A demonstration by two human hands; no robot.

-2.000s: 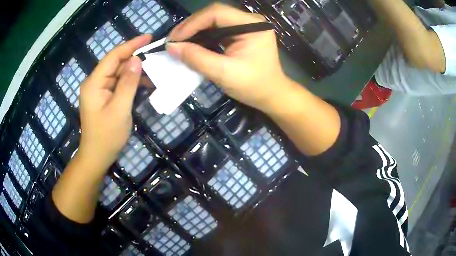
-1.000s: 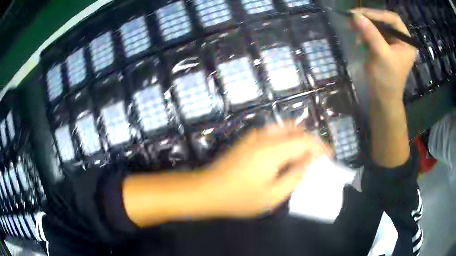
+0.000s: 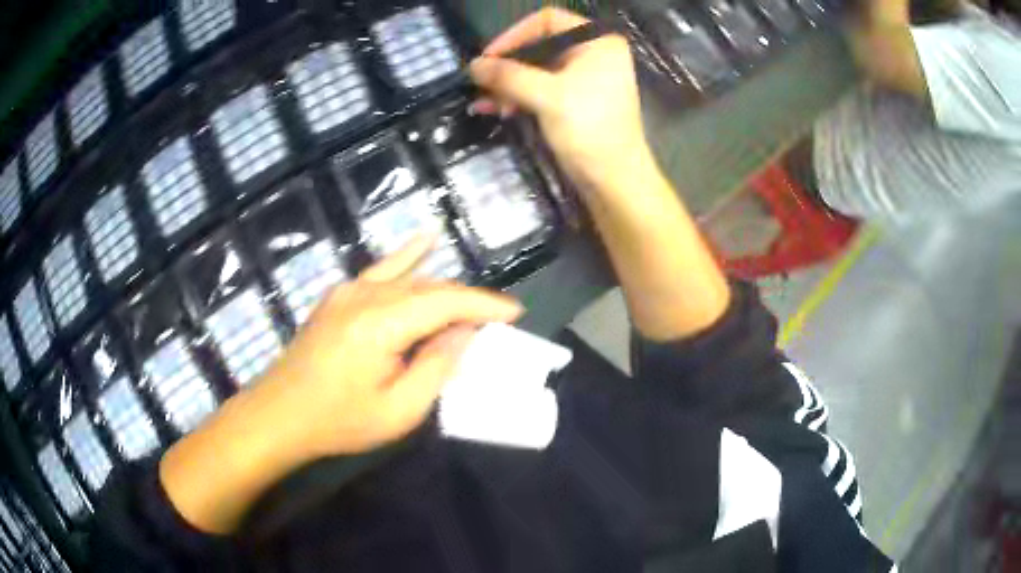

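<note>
My left hand is over the near edge of the black tray, with a white piece of paper held at its thumb and fingers. My right hand holds a slim black tool like a pencil. Its fingertips are over the upper right part of the tray, near a unit. The glossy black tray holds rows of units with pale key grids and dark windows. The tool's tip is hidden by the fingers.
Another black tray lies at the top right. A person in a pale top is at the upper right. A red stool stands on the grey floor with yellow lines. Another white piece lies against my dark clothing.
Since one second ago the view has shifted. Both hands show further left in the picture, and my right hand is over the tray instead of beside it. The paper stays in my left hand.
</note>
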